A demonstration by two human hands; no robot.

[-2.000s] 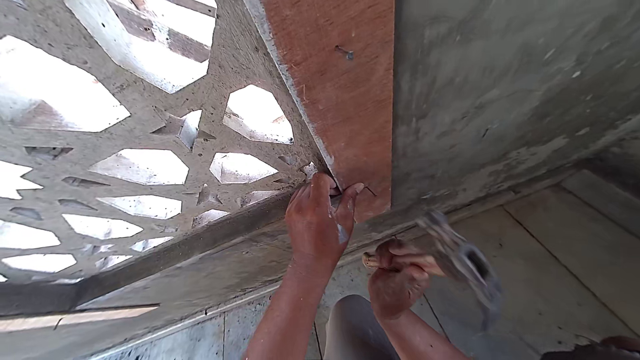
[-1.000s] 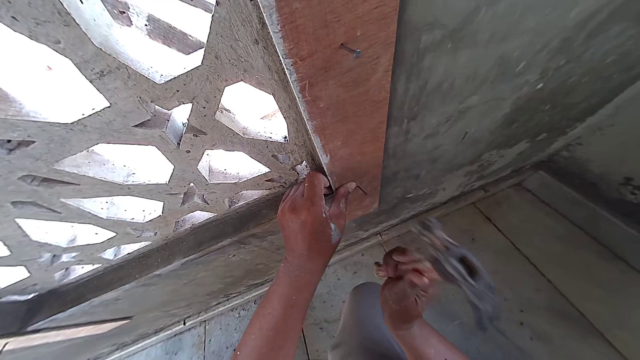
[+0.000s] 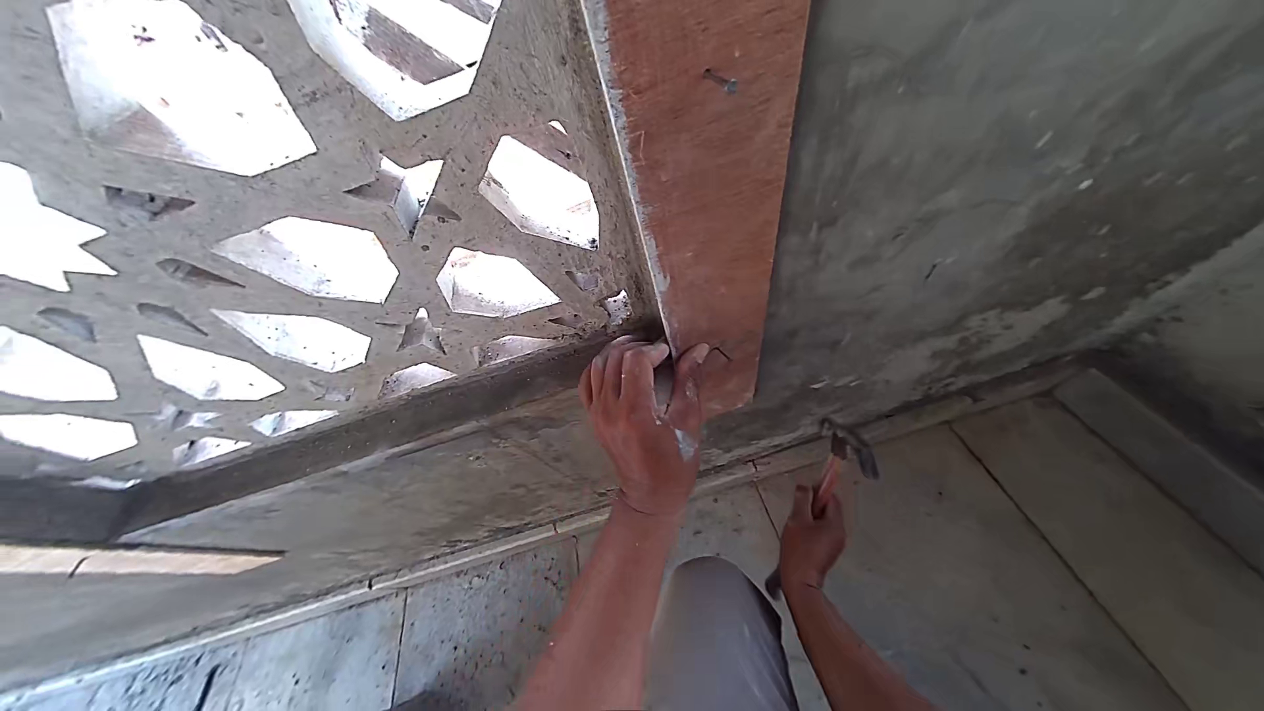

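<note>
My left hand (image 3: 642, 425) is at the lower left edge of a reddish wooden board (image 3: 706, 227), thumb on its face and fingers bent round the edge by the corner of the pierced lattice screen. Just right of the thumb tip a thin nail (image 3: 724, 354) shows against the board; its exact contact is unclear. Another nail (image 3: 721, 81) sticks out of the board higher up. My right hand (image 3: 813, 538) grips the handle of a claw hammer (image 3: 846, 449), its head up and away from the board, over the floor near the wall base.
A pierced lattice screen (image 3: 415, 257) with star-shaped openings fills the left. A grey plastered wall (image 3: 968, 178) rises to the right of the board. Floor tiles (image 3: 928, 553) lie below, with my knee (image 3: 726, 632) between my arms. A ledge (image 3: 395, 434) runs under the lattice.
The hammer, blurred in both earlier frames, now shows clearly, with its head more upright above my right hand. My left hand has stayed at the board's lower edge.
</note>
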